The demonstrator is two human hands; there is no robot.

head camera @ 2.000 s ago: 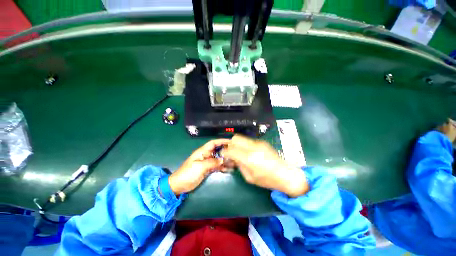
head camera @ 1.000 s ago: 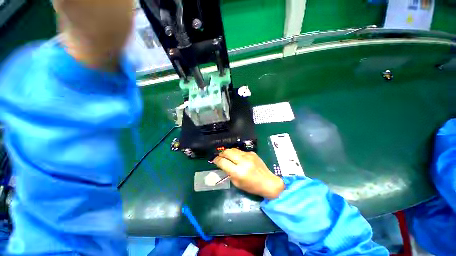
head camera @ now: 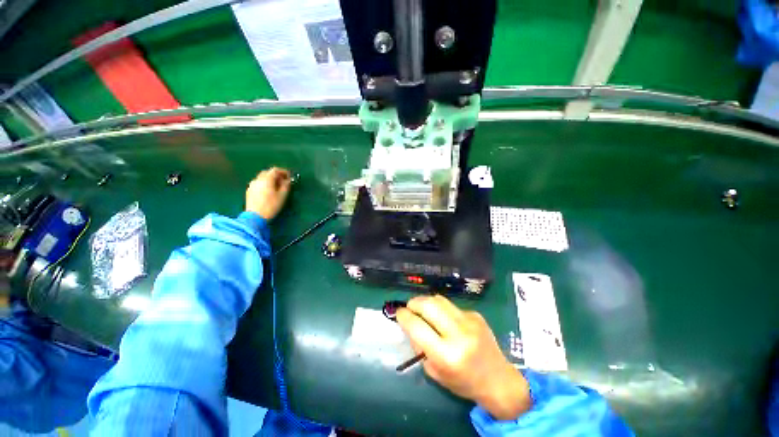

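My right hand is in front of the press and holds a small dark round unit at its fingertips. Dark tweezers stick out below the same hand. The unit is over a white pad. My left hand reaches to the back left of the bench, fingers bent, beside a tiny shiny thing; its grip is too small to tell. The press's pale green head and clear block are above the dark nest. Another round unit lies left of the black base.
A dotted sticker card and a narrow sticker strip lie right of the press. A clear bag is at left. Small units lie along the rear of the bench. A blue coiled cord hangs below my left arm.
Both hands were together first; my left hand then rose close to the camera and now reaches to the bench's back left. My right hand stayed before the press. The view has shifted.
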